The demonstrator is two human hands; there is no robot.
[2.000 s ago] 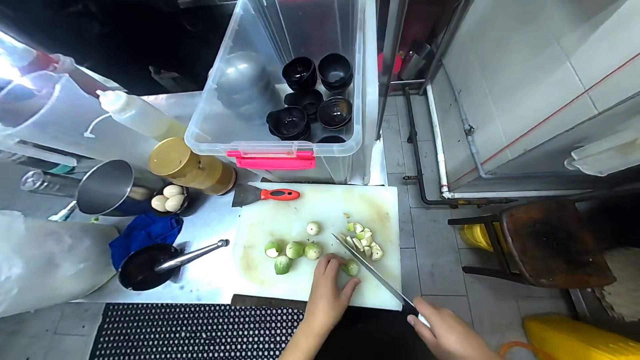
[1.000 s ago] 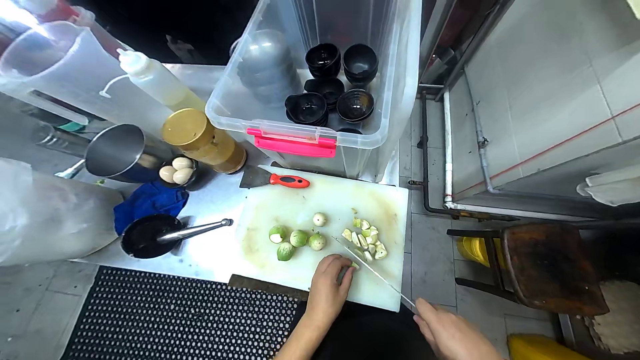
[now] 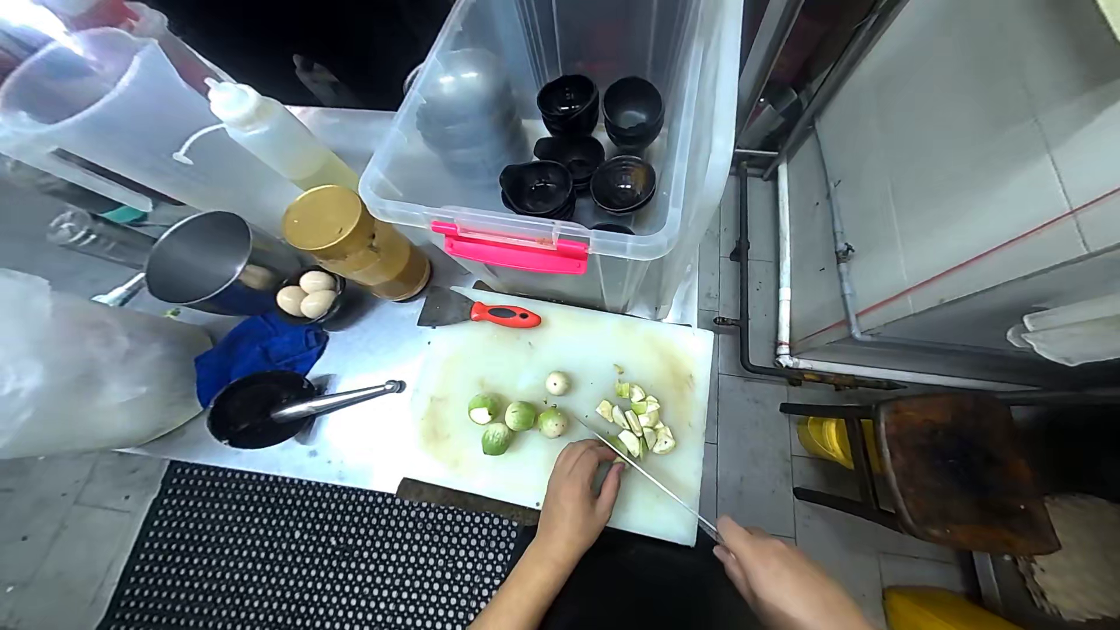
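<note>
My right hand [image 3: 763, 564] is closed on the handle of a long knife [image 3: 652, 479], whose blade slants up and left over the white cutting board [image 3: 490, 350]. My left hand [image 3: 579, 494] rests on the board beside the blade, its fingers holding a small piece of green eggplant [image 3: 619, 458], mostly hidden. Just beyond the blade lies a group of cut eggplant pieces [image 3: 646, 420]. Several whole-looking round green eggplants [image 3: 521, 416] sit left of the knife tip, and a paler round one [image 3: 557, 382] lies above them. A scraper with a red handle [image 3: 506, 316] lies at the board's far left edge.
Behind the board stands a clear plastic bin [image 3: 630, 280] with black bowls [image 3: 623, 184]. To the left are a gold-lidded jar [image 3: 394, 262], a squeeze bottle [image 3: 280, 140], a bowl of eggs [image 3: 317, 294], a metal pot [image 3: 206, 262], a blue cloth [image 3: 262, 346] and a black ladle [image 3: 262, 409]. A wooden stool [image 3: 958, 472] stands right.
The knife and both hands stay at the near right of the board, by the cut pieces, which look more spread out than two seconds ago. The view has shifted somewhat.
</note>
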